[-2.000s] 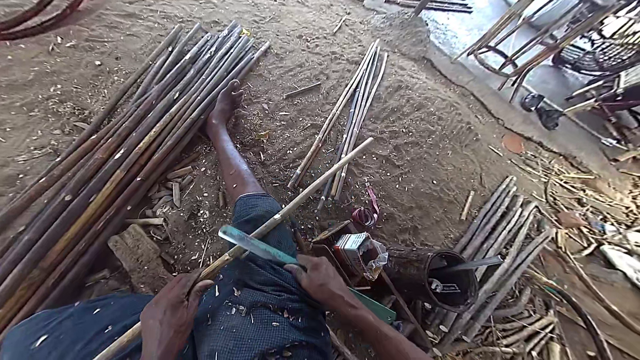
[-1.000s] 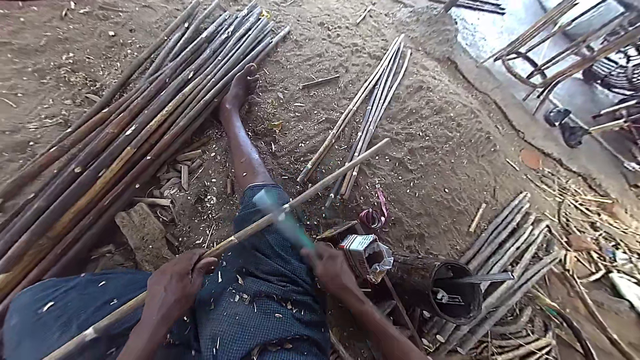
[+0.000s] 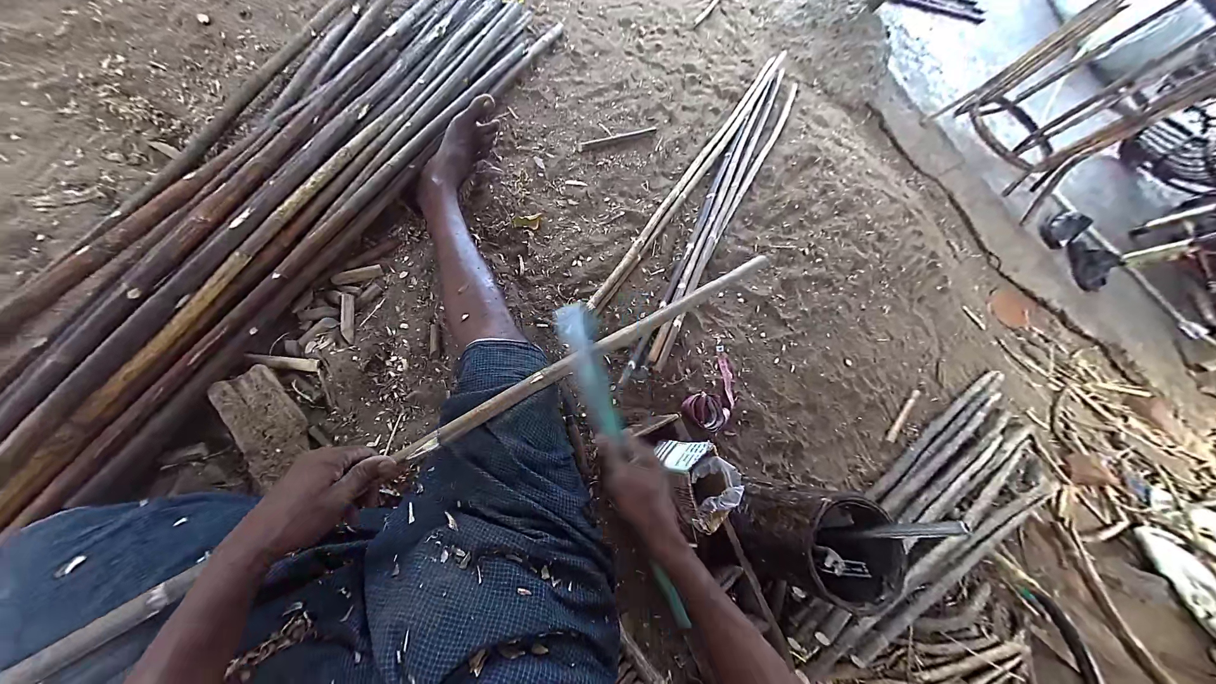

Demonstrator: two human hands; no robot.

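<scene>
My left hand [image 3: 332, 494] grips a long wooden stick [image 3: 532, 385], which slants from the lower left across my knee up to the right. My right hand [image 3: 638, 480] is closed around a flat greenish blade-like tool [image 3: 594, 370], blurred, whose upper part crosses the stick. The tool's lower end sticks out below that hand. Blue checked cloth [image 3: 484, 560] over my legs carries pale wood shavings. Whether the blade touches the stick I cannot tell.
Long poles [image 3: 237, 237] lie by my bare foot. Thin sticks [image 3: 703, 209] rest ahead on sandy ground. At right are an open box [image 3: 714, 489], a metal can [image 3: 860, 551] with a tool inside, a pink ribbon coil [image 3: 705, 410], short cut sticks [image 3: 950, 475] and chair-like frames [image 3: 1064, 104].
The blade has gone from lying nearly along the stick to standing steeply across it. My left hand still holds the stick.
</scene>
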